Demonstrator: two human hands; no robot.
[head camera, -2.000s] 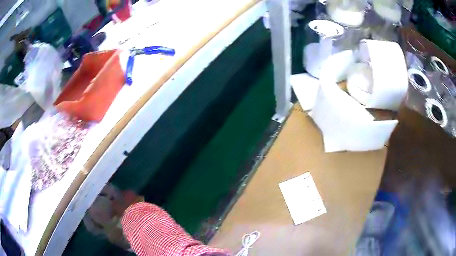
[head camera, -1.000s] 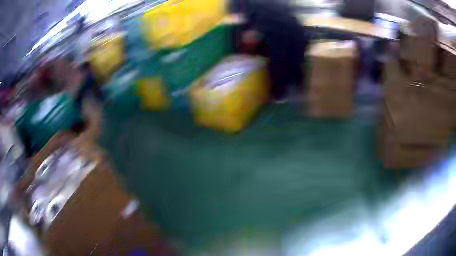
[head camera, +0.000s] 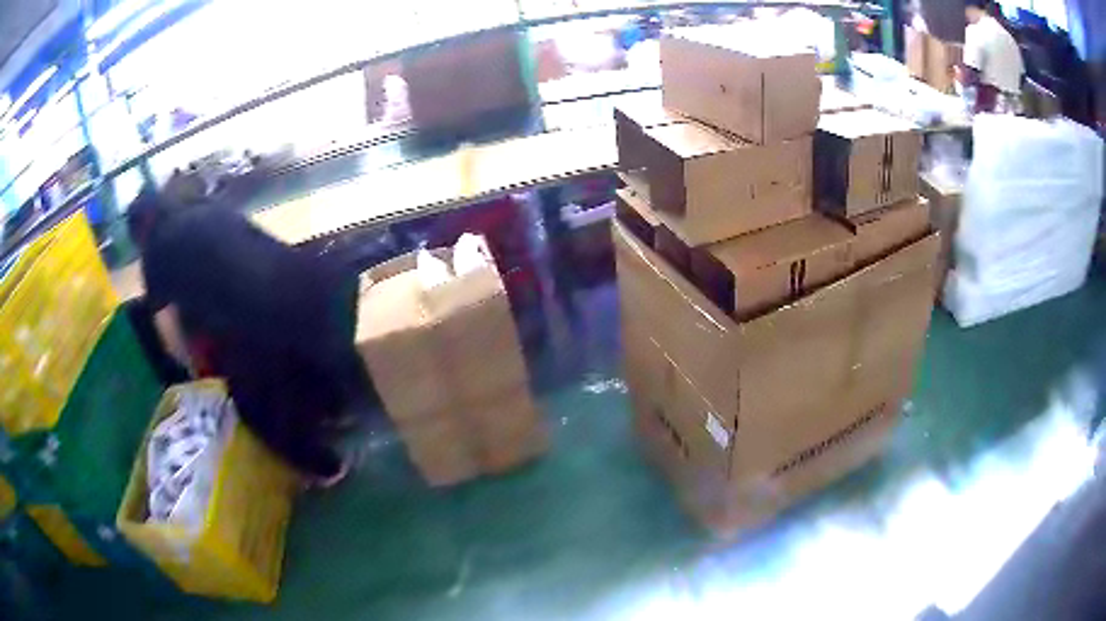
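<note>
Neither of my hands is in view. Nearest in front of me is a large open brown carton (head camera: 825, 376) on the green floor. Several smaller closed brown boxes (head camera: 758, 182) are stacked in it and rise above its rim. A narrower brown carton (head camera: 455, 388) stands to its left, with whitish items (head camera: 455, 263) showing at its top. A yellow crate (head camera: 243, 534) at the lower left holds whitish pieces (head camera: 188, 461), too blurred to name.
A person in dark clothes (head camera: 243, 303) bends beside the yellow crate. More yellow and green crates (head camera: 55, 328) stand at the left edge. A long bench (head camera: 425, 182) runs behind. A white wrapped bundle (head camera: 1031, 218) and another person (head camera: 992, 55) are at the right.
My view has swung from the bench and foam sheets across the floor to the stacked cartons. The red-checked sleeve seen at the bottom earlier is out of the picture.
</note>
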